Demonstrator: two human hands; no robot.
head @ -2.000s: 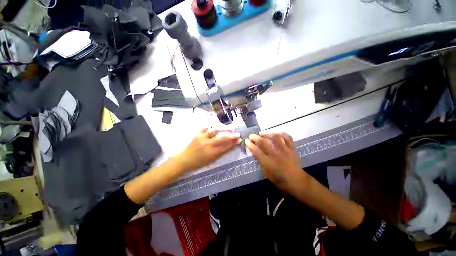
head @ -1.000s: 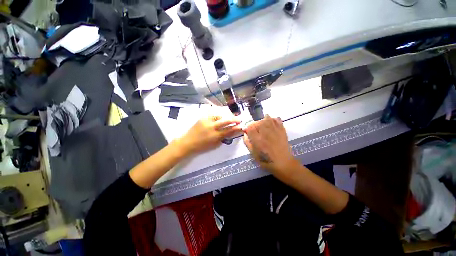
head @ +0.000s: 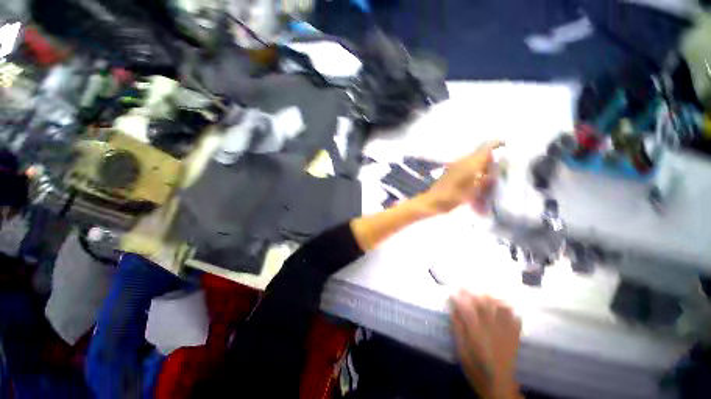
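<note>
The view is blurred. My left hand (head: 461, 183) is raised at the left end of the sewing machine head (head: 518, 191); whether it holds anything cannot be told. My right hand (head: 487, 331) lies at the table's front edge, fingers towards the machine, with no piece visible in it. A small dark thing (head: 436, 276) lies on the white table (head: 405, 261) left of my right hand. The presser foot area (head: 533, 273) is blurred, with no fabric clearly visible under it. Narrow dark strips (head: 409, 178) lie left of my left hand.
Stacked dark grey panels (head: 234, 206) lie at the left, with pale pieces (head: 257, 132) on them. A dark crumpled heap (head: 390, 78) lies behind. A beige machine (head: 129, 175) stands far left. Thread cones (head: 588, 140) stand on the machine. A dark piece (head: 645, 302) lies under its arm.
The view has swung left. My hands, together near the needle before, are now apart: the left has moved up to the machine head's end, the right lies near the front edge.
</note>
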